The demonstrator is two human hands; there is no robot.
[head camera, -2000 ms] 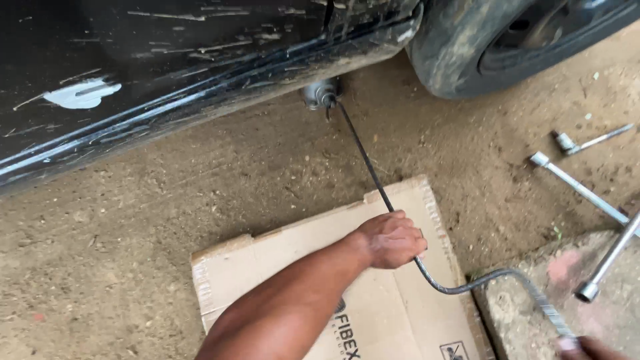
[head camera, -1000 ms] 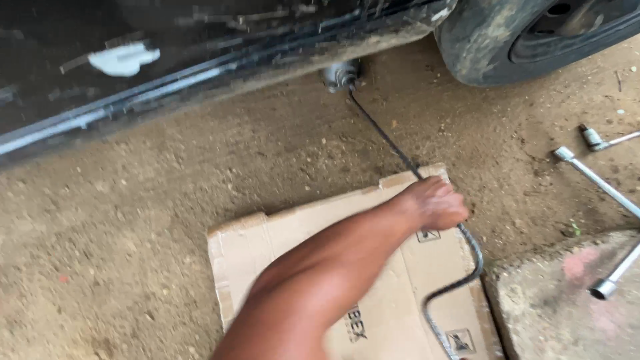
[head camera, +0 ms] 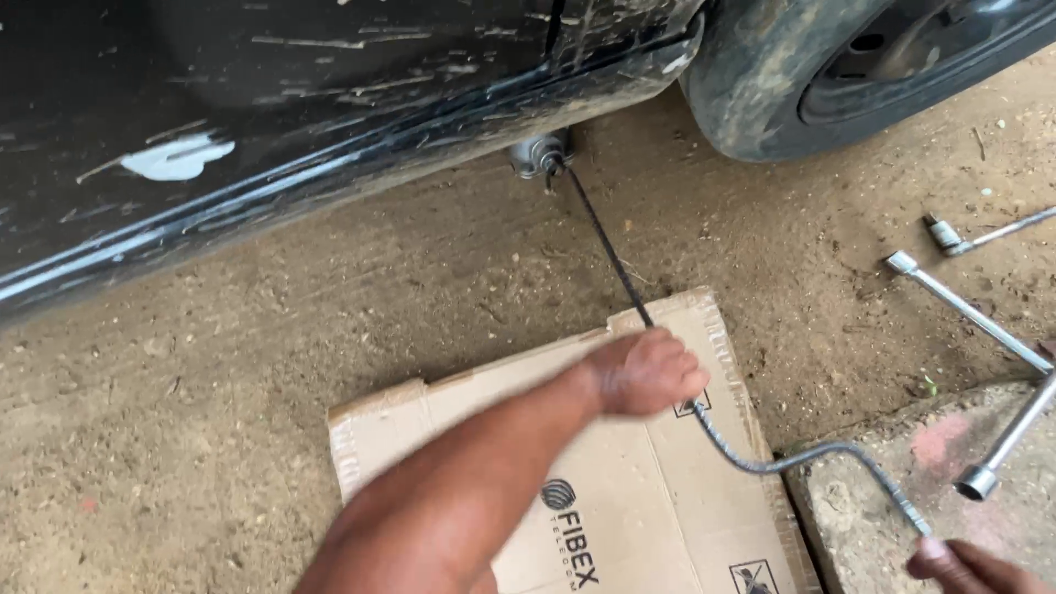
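Observation:
A bent metal crank rod (head camera: 763,464) runs from a grey car jack (head camera: 538,154), partly hidden beneath the black car's sill. Around the straight part of the rod my left hand (head camera: 652,373) is closed, above the flattened cardboard box. The rod's far end, at the bottom right, is gripped by the fingers of my right hand (head camera: 978,568), which the frame's edge cuts off in part. Between the two hands the rod bends in an offset curve.
Dirt-streaked black car sill (head camera: 363,161) and tyre (head camera: 734,82) span the top. Flattened cardboard (head camera: 511,363) lies on bare soil. At right, a four-way lug wrench (head camera: 982,322) leans over a concrete slab (head camera: 866,511), near a socket tool (head camera: 949,235).
The cranked end of the rod has swung round, from pointing down toward the bottom edge one second ago to reaching right now. My right hand, out of view then, shows again at its end.

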